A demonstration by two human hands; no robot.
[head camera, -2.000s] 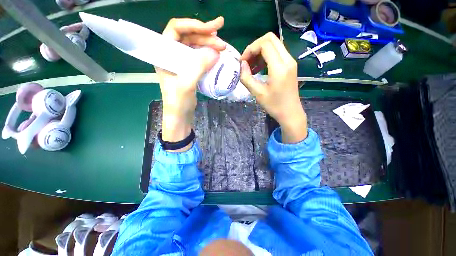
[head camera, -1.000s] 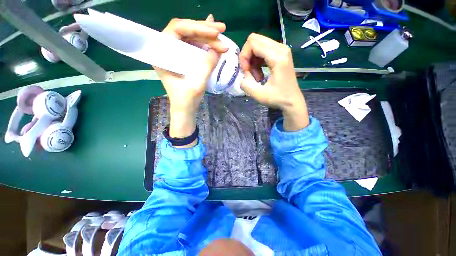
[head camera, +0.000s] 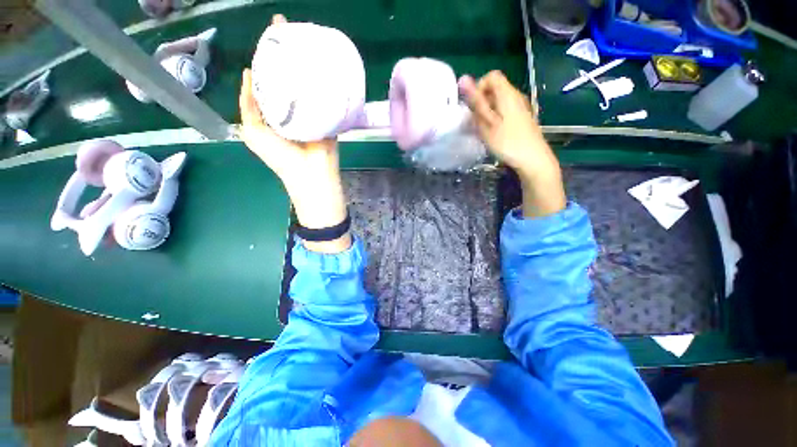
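Note:
White and pale pink headphones are held up above the back edge of the dark mats. My left hand holds them from below by the large white ear cup at the left. The other cup, with a pink cushion, is at the right. My right hand is just right of that cup, blurred, with bent fingers; whether it touches the cup or holds anything cannot be told. A crinkly clear-white ball of film shows below the right cup.
Dark mats lie on the green bench. Finished-looking headphones lie left; more are in a carton below. White scraps lie on the right mat. A blue basket, yellow-black box and bottle stand back right. A metal post crosses upper left.
My left hand has turned the headphones, so both cups now show side by side instead of the long white band. My right hand has moved a little right. The whole view has shifted slightly.

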